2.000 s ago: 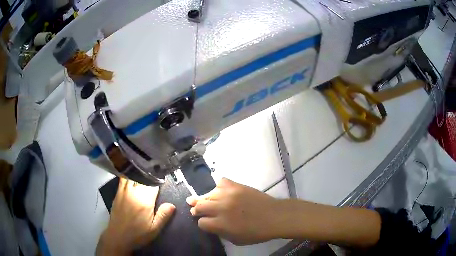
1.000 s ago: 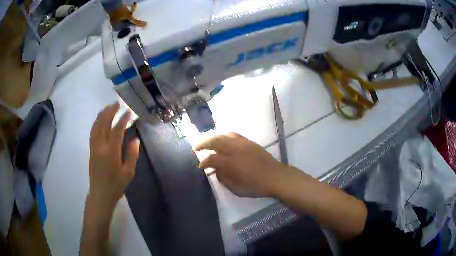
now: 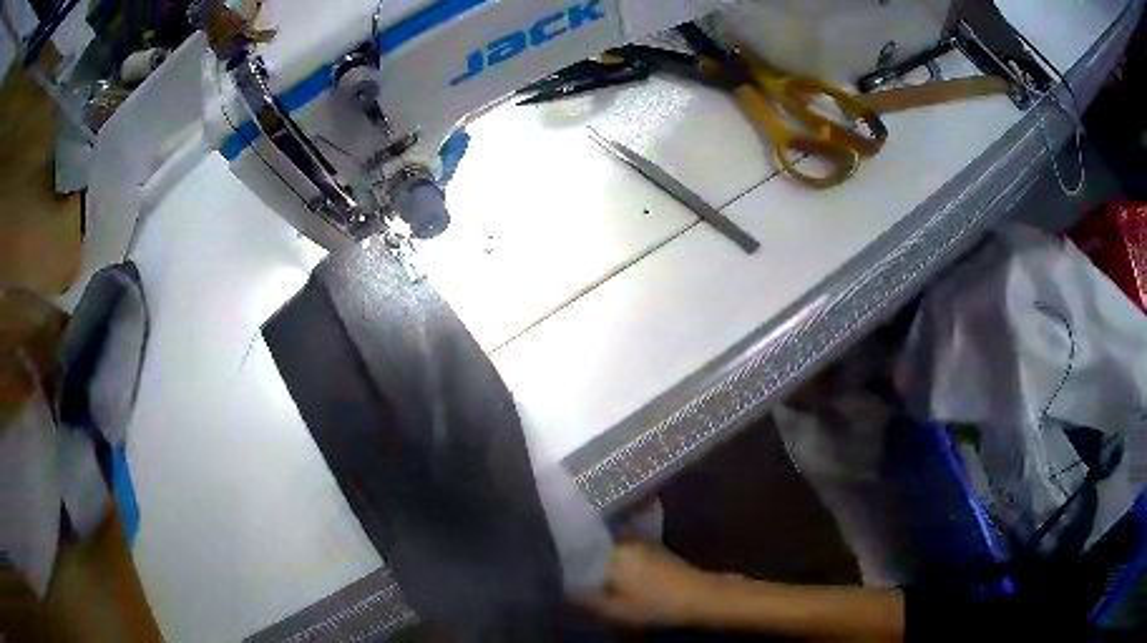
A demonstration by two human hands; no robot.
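A dark grey fabric strip point(image 3: 440, 465) runs from the needle area down over the table's front edge. A pale layer point(image 3: 572, 521) shows along its right side. The strip's upper end lies at the presser foot and needle point(image 3: 400, 239) of the white sewing machine point(image 3: 503, 50). My right hand point(image 3: 648, 584) is low, at the table's front edge, blurred, with its fingers closed on the pale layer; the fingertips are partly hidden. My left hand is not in view.
Slim grey tweezers point(image 3: 679, 191) lie right of the needle. Yellow-handled shears point(image 3: 805, 119) and a brown strip point(image 3: 943, 93) lie behind them. A measuring tape point(image 3: 755, 389) lines the front edge. Curved grey cloth point(image 3: 113, 339) lies left; a white bag point(image 3: 994, 339) is at right.
My left hand has left the view. My right hand has moved from beside the needle down to the front edge. The tweezers now lie at a different angle. The camera view has shifted.
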